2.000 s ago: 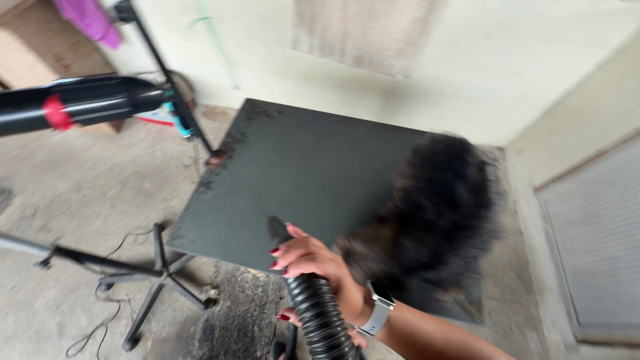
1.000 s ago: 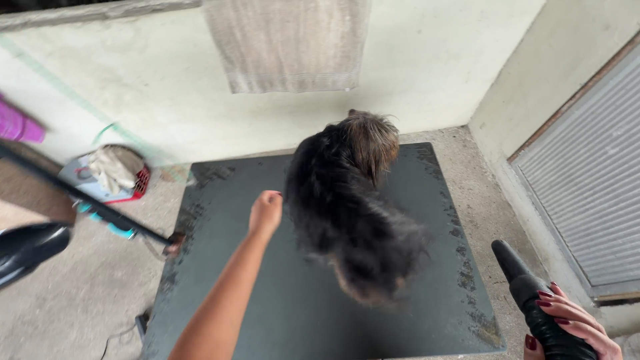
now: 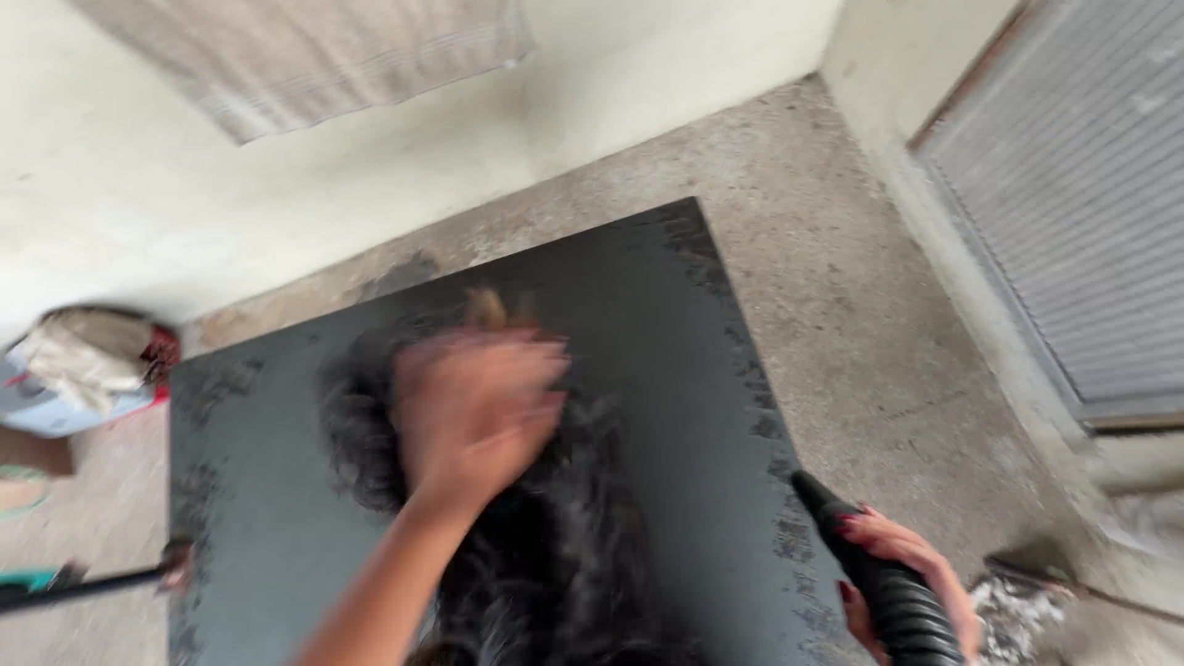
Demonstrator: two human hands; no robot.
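Observation:
A dark long-haired dog (image 3: pixel 555 546) is on the dark grey tabletop (image 3: pixel 675 370), its coat blurred by motion. My left hand (image 3: pixel 481 398) lies over the dog's fur near the middle of the view, also blurred; whether its fingers grip any fur does not show. At the lower right, my right hand (image 3: pixel 911 564) is wrapped around the black ribbed hose of a pet dryer (image 3: pixel 902 601), whose tapered nozzle points up and left over the table's right edge.
A towel (image 3: pixel 351 55) hangs on the pale wall behind the table. A basket holding cloths (image 3: pixel 92 361) stands at the left, above a black metal arm (image 3: pixel 92 587) near the table edge. A ribbed panel (image 3: pixel 1073 185) is at the right, with a pile of debris (image 3: pixel 1017 615) below.
My left hand has moved from beside the dog onto its fur. The dog has shifted or turned on the table. The hose remains in my right hand. The view has moved.

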